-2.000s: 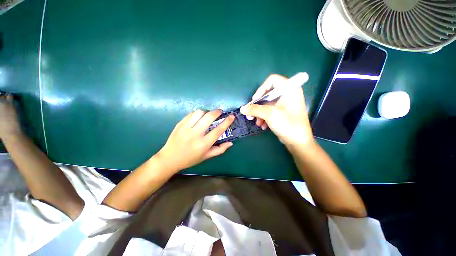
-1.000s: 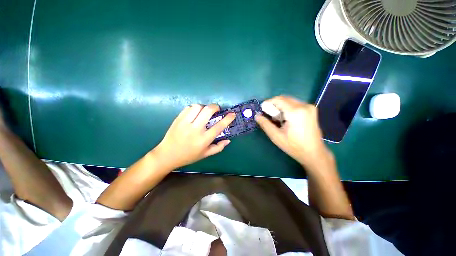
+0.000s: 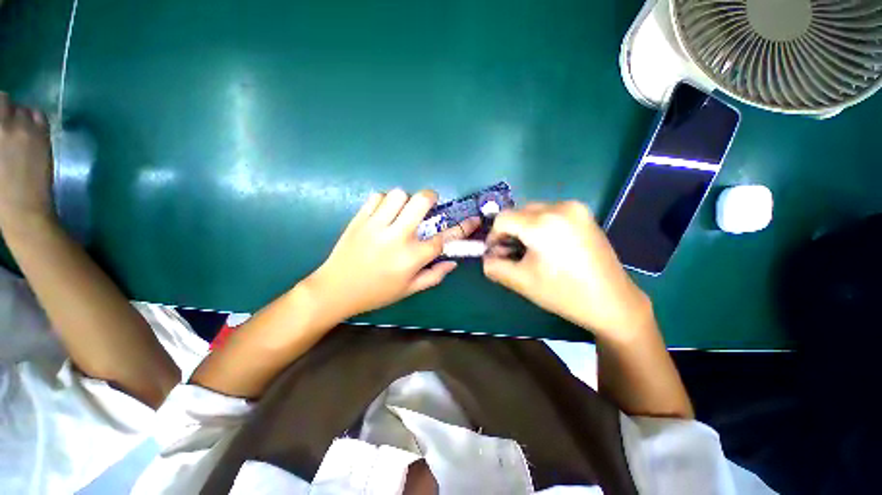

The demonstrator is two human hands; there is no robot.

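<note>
A dark bar-shaped phone unit (image 3: 468, 210) lies in front of me with its right end pointing up and right. A pale round disc (image 3: 490, 208) shows near that end, and a white label patch shows by my left fingers. My left hand (image 3: 382, 253) holds the unit at its left end. My right hand (image 3: 553, 253) is at the unit's lower right, closed around a white pen-like tool (image 3: 464, 248). The tool's white end points left, towards my left fingers. Its other end is hidden in my right hand, which is slightly blurred.
A black smartphone (image 3: 671, 180) lies on the green tabletop (image 3: 319, 87) to the right. A small white rounded case (image 3: 744, 209) is beside it. A desk fan (image 3: 774, 48) stands at the upper right. A neighbour's arm (image 3: 73, 290) reaches over the table at left.
The white tool has swung round from the unit's right end to below it, pointing left. The unit has shifted and tilted slightly. The neighbour's hand has moved into view at left.
</note>
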